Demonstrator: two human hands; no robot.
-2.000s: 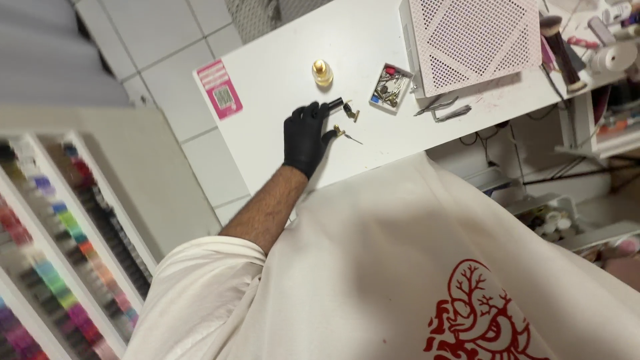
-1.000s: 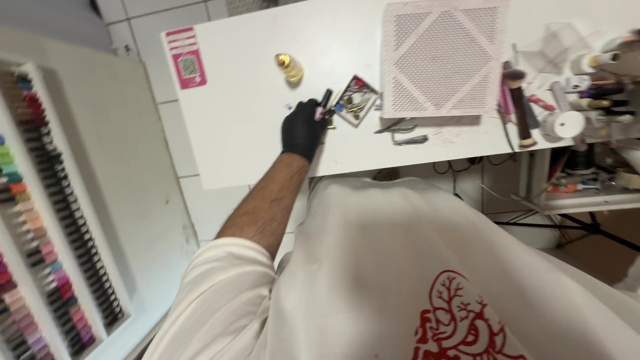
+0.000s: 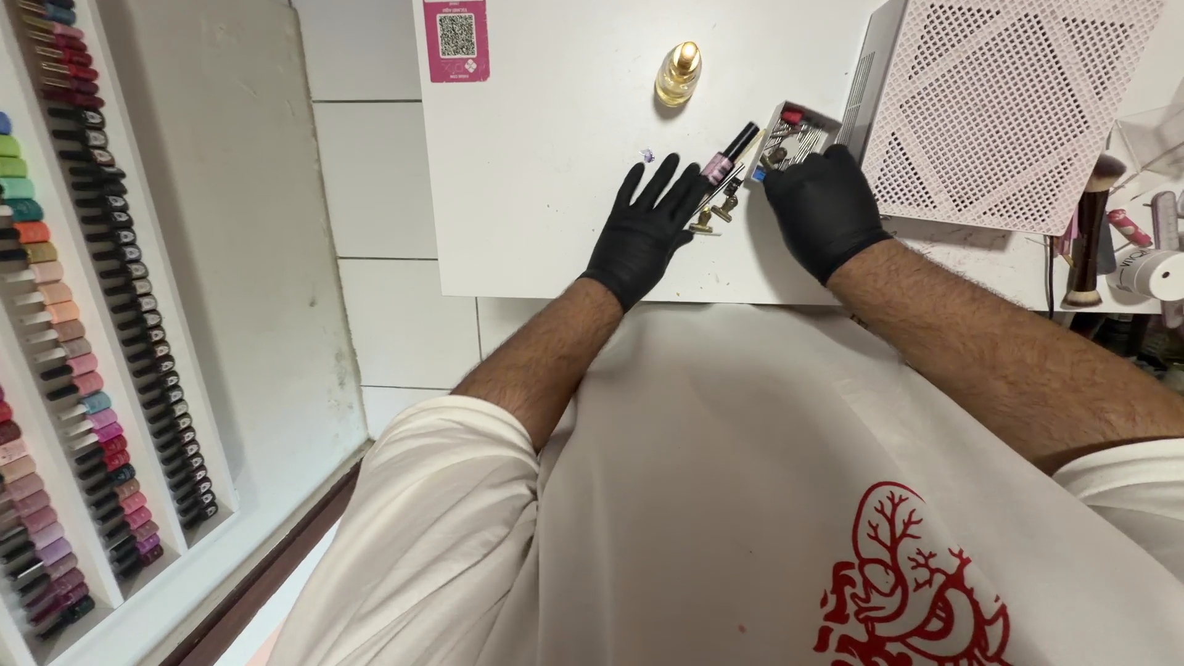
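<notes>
My left hand [image 3: 643, 231], in a black glove, rests on the white table with its fingers spread. Its right edge touches or lies beside a pink bottle with a black cap [image 3: 726, 157] and small metal clips [image 3: 712, 217]. My right hand [image 3: 823, 213], also gloved in black, has its fingers curled at the near right side of a small open box [image 3: 786, 109]. Nail drill bits and other small metal pieces [image 3: 809, 139] lie in the box, with a red and a blue piece. Whether the right fingers grip the box or a piece is hidden.
A gold-capped glass bottle [image 3: 678, 79] stands beyond my left hand. At the right are a pink perforated dust collector [image 3: 980, 111], a makeup-type brush [image 3: 1096, 231] and a white jar [image 3: 1149, 275]. A pink printed card [image 3: 456, 42] lies at the far left. Racks of coloured nail samples [image 3: 102, 425] stand left.
My right hand has come into view at the small box. My left hand has spread its fingers beside the clips. The two silvery tools seen near the box earlier are no longer visible.
</notes>
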